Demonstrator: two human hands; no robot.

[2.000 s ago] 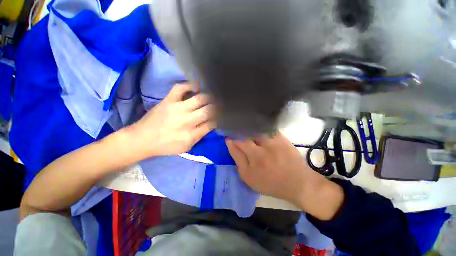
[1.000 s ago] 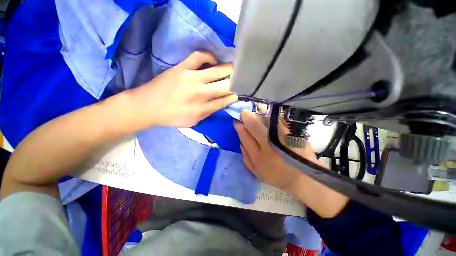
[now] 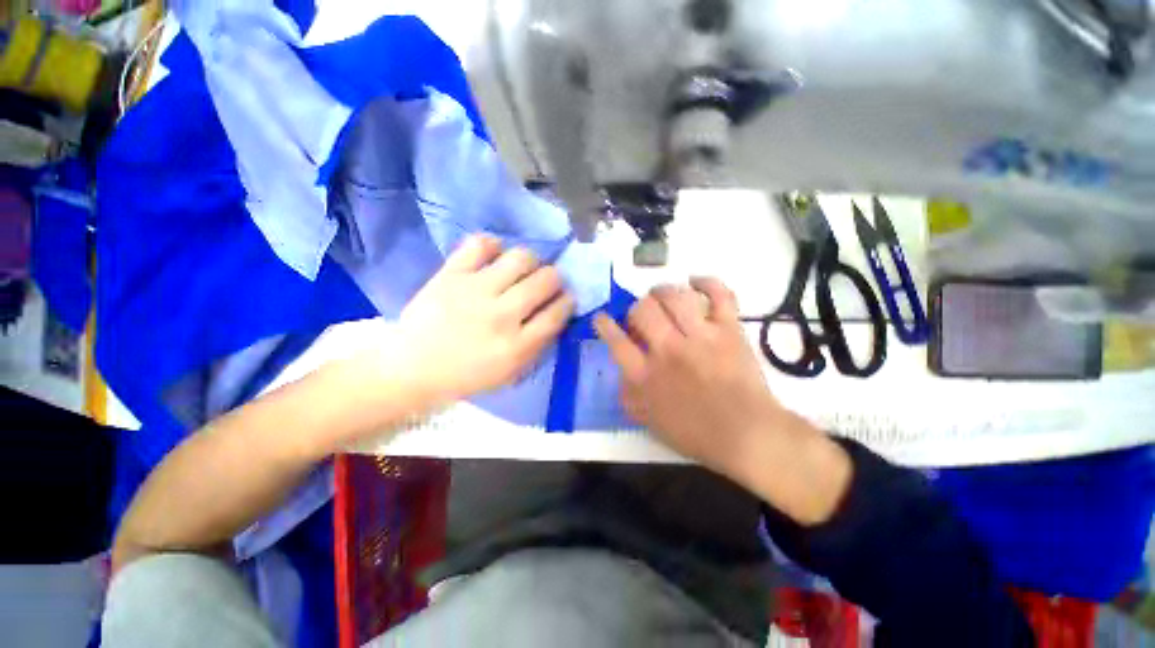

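Observation:
My left hand (image 3: 488,317) lies on the garment with its fingers bent, its fingertips on light blue fabric (image 3: 437,177) just left of the needle area. My right hand (image 3: 690,355) is at the fabric's right edge, thumb and fingers at a royal blue piece (image 3: 622,303). A pale blue piece shows between the hands below the presser foot area (image 3: 605,213). A light blue flap with a royal blue strip (image 3: 564,384) lies toward the table's front edge. The royal blue panel (image 3: 190,215) spreads to the left. The sewing machine head (image 3: 823,101) stands above; the needle is too blurred to tell.
Black-handled shears (image 3: 823,317), blue thread snips (image 3: 894,272) and a smartphone (image 3: 1017,330) lie right of my right hand. A ruler scale (image 3: 887,430) runs along the table's front edge. A red crate (image 3: 380,544) is below. A yellow spool (image 3: 48,61) is far left.
The view has shifted, so the machine head covers less of the work. Both hands remain at the fabric; more of the light blue flap is now under and between them, and less hangs at the front edge.

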